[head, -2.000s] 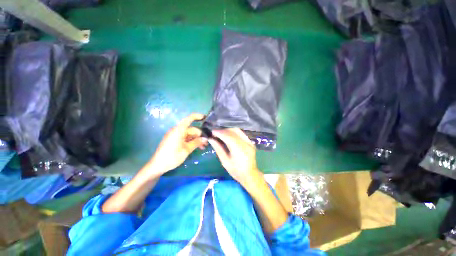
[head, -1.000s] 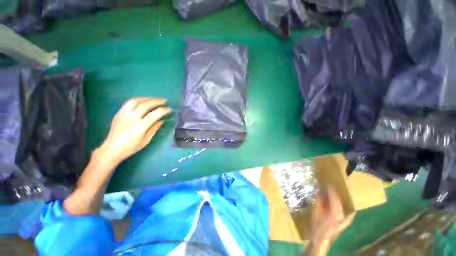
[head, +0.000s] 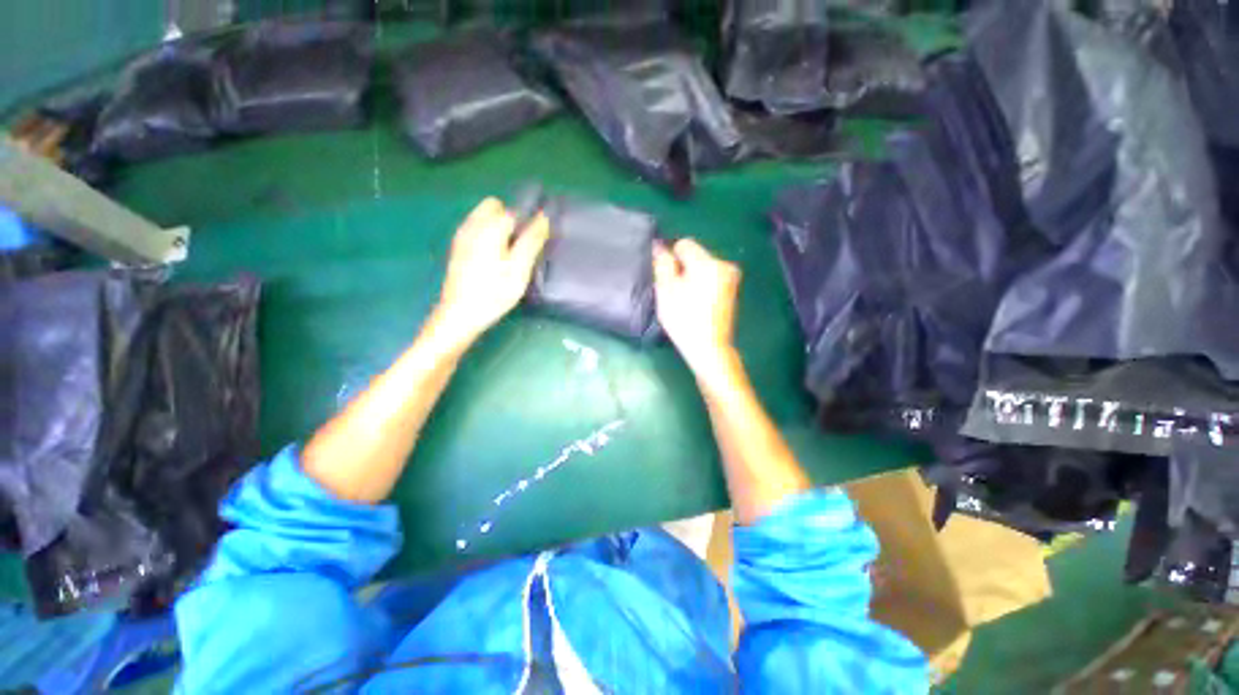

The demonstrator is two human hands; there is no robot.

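A dark grey-purple plastic packet (head: 595, 268), folded to a compact block, is between my two hands over the green bench (head: 449, 462). My left hand (head: 492, 269) grips its left edge with thumb and fingers, where a bit of plastic sticks up. My right hand (head: 697, 296) holds its right edge, fingers curled. Both hands are bare. The underside of the packet is hidden.
Several folded packets (head: 469, 92) sit in a row beyond the bench. Unfolded dark bags overlap at left (head: 197, 421) and right (head: 883, 292). A pale slanted metal bar (head: 102, 204) is at upper left. An open brown carton (head: 978, 557) is at lower right.
The long flat bag is now folded short and farther from me. My right hand has left the carton and taken the packet's right side; my left hand has taken its left side.
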